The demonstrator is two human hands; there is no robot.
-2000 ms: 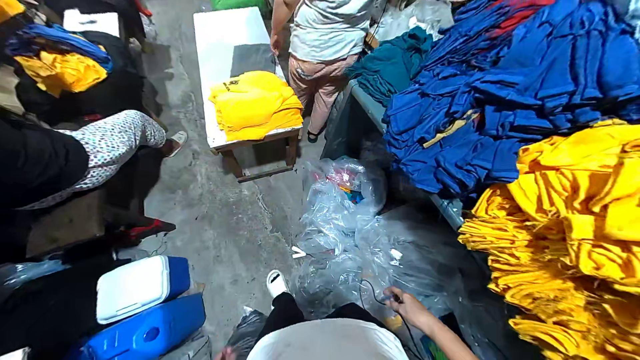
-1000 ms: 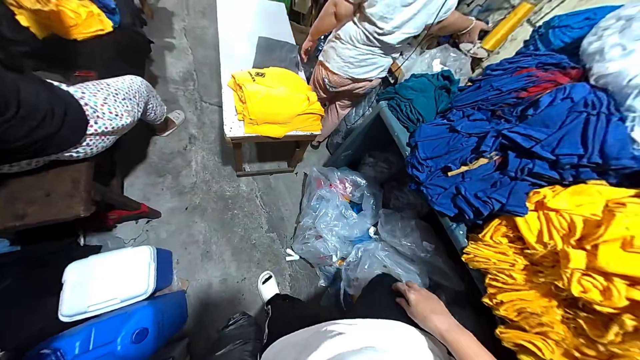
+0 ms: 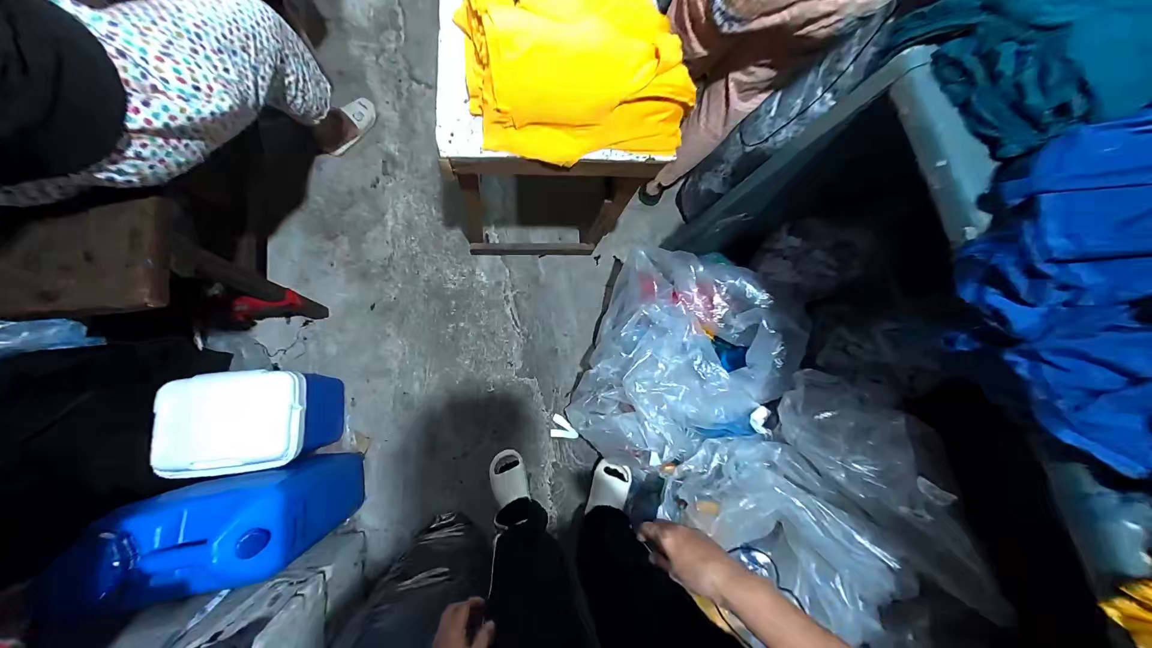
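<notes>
My right hand (image 3: 686,556) is beside my right knee at the lower centre, its fingers curled at the black trousers; whether it holds something cannot be made out. At the bottom edge, my left hand (image 3: 463,625) shows only in part, next to my left leg and a black plastic bag (image 3: 423,576). White slides (image 3: 510,477) are on my feet. Clear plastic bags (image 3: 684,360), some with coloured contents, lie to the right of my feet. A thin dark cable runs near my right forearm.
Folded yellow cloth (image 3: 576,81) lies on a white-topped table (image 3: 459,135). Blue garments (image 3: 1089,270) are piled at the right by a grey bin edge (image 3: 945,144). A blue plastic jug (image 3: 243,531) and a white-lidded cooler (image 3: 229,423) stand left. One person sits upper left; another stands beyond the table.
The view has tilted down and shifted. Both my feet now show, and my left hand appears at the bottom edge. My right hand was near a thin cable two seconds ago and is now at my knee.
</notes>
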